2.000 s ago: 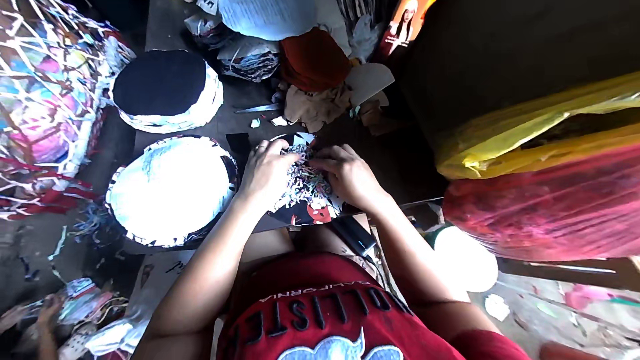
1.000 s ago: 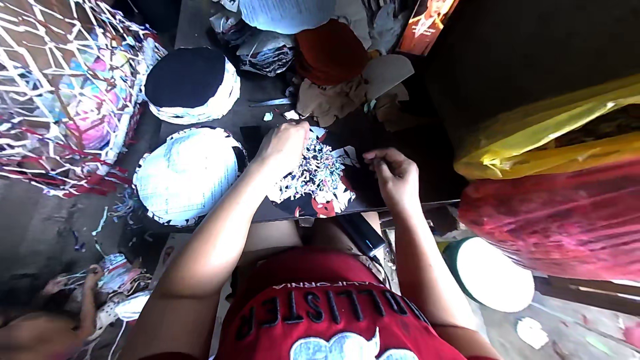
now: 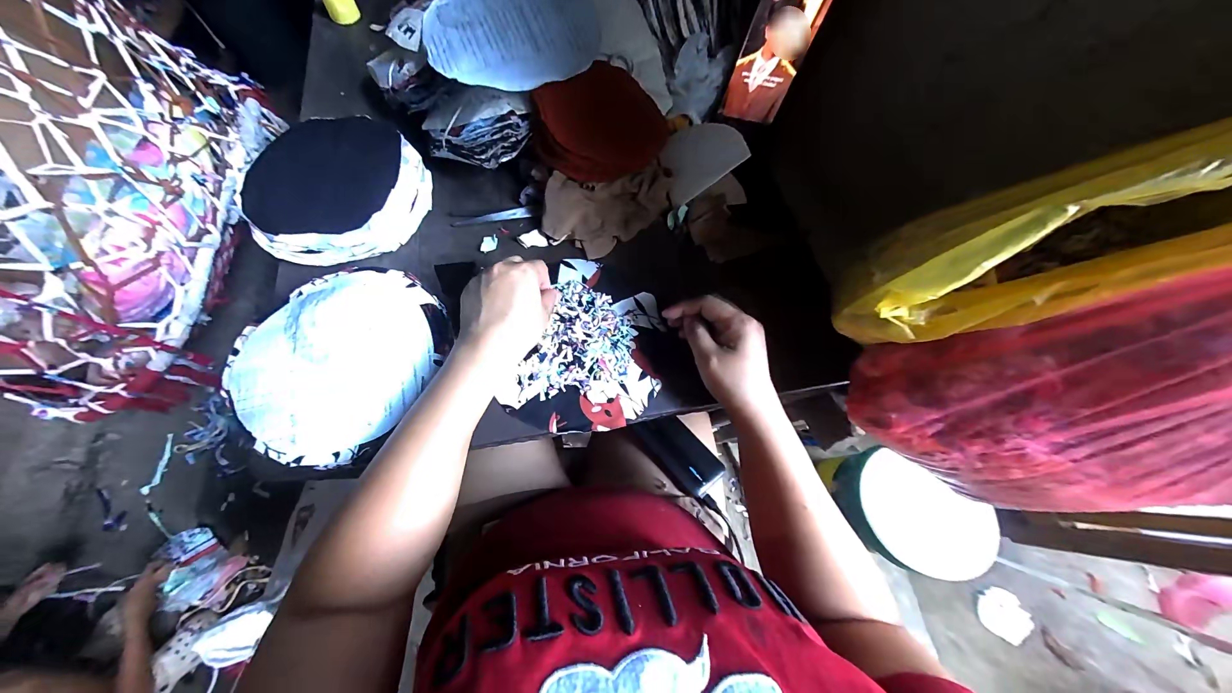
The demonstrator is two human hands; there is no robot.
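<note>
A pile of shredded multicoloured scraps [image 3: 583, 339] lies on a patterned piece of fabric in black, white and red [image 3: 603, 412] at the table's front edge. At the pile's left side, my left hand [image 3: 508, 300] has its fingers curled at the fabric's upper left; whether they grip anything is hidden. My right hand [image 3: 720, 346] is just right of the pile, fingertips bent together near dark material by the fabric's right edge; I cannot tell if it pinches something. Left of my left hand lies a stack of round white pieces [image 3: 332, 366], with a black-topped round stack [image 3: 322, 188] behind it.
Scissors [image 3: 491, 218], brown scraps [image 3: 602, 207] and a dark red round stack [image 3: 599, 120] lie behind the pile. A netted basket [image 3: 115, 212] stands left. Yellow [image 3: 962, 250] and red plastic bags [image 3: 1049, 395] bulge at right. Another person's arm [image 3: 140, 626] shows at lower left.
Two seconds ago both hands were on the scraps; my right hand has moved off to the right of the pile. My left hand has shifted to the pile's left side.
</note>
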